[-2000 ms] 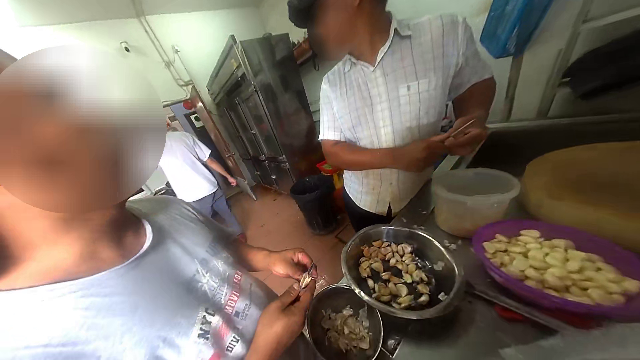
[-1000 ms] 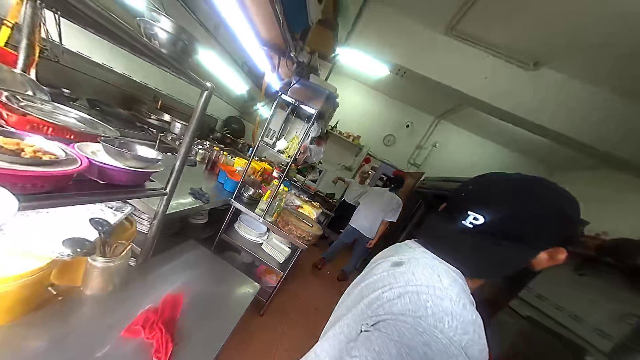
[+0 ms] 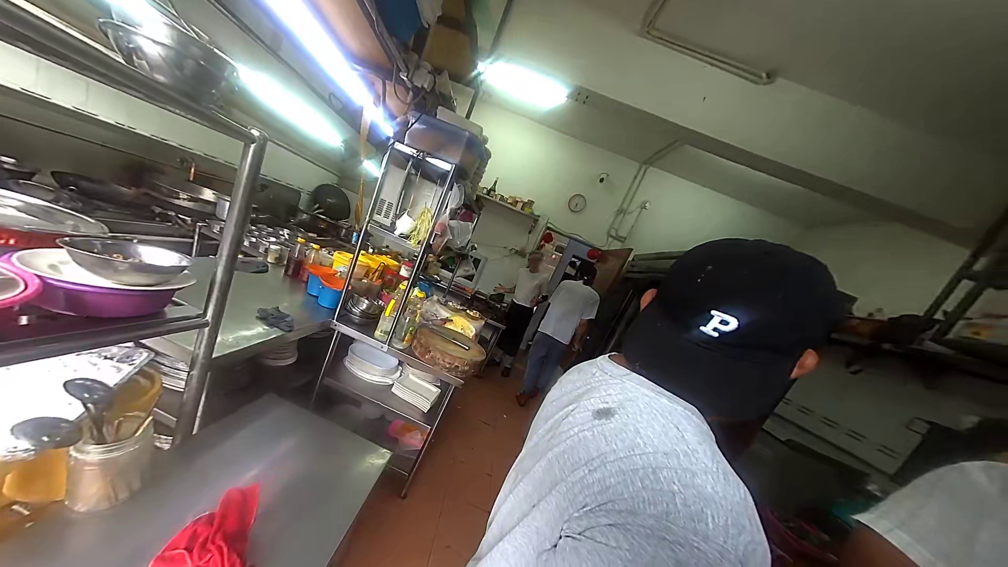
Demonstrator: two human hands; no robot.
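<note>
Neither my left hand nor my right hand shows in the head view. Closest to the camera is a person in a grey T-shirt [image 3: 630, 472] and a black cap [image 3: 740, 323], seen from behind. At the lower left a red cloth [image 3: 213, 531] lies crumpled on a stainless steel table [image 3: 291, 472]. A jar [image 3: 110, 468] with ladles standing in it is on the same table, left of the cloth.
Shelves at left hold a steel bowl [image 3: 126, 262] over a purple basin [image 3: 102, 299]. A steel rack [image 3: 378, 327] carries bottles, plates and a round chopping board [image 3: 449, 350]. Two people stand farther along the tiled floor [image 3: 465, 472]. Another person's shoulder [image 3: 945, 512] is at lower right.
The view has swung far round since the oldest frame, which showed two people's hands by bowls of shelled pieces. Since one second ago, a second person has come into sight at the far end.
</note>
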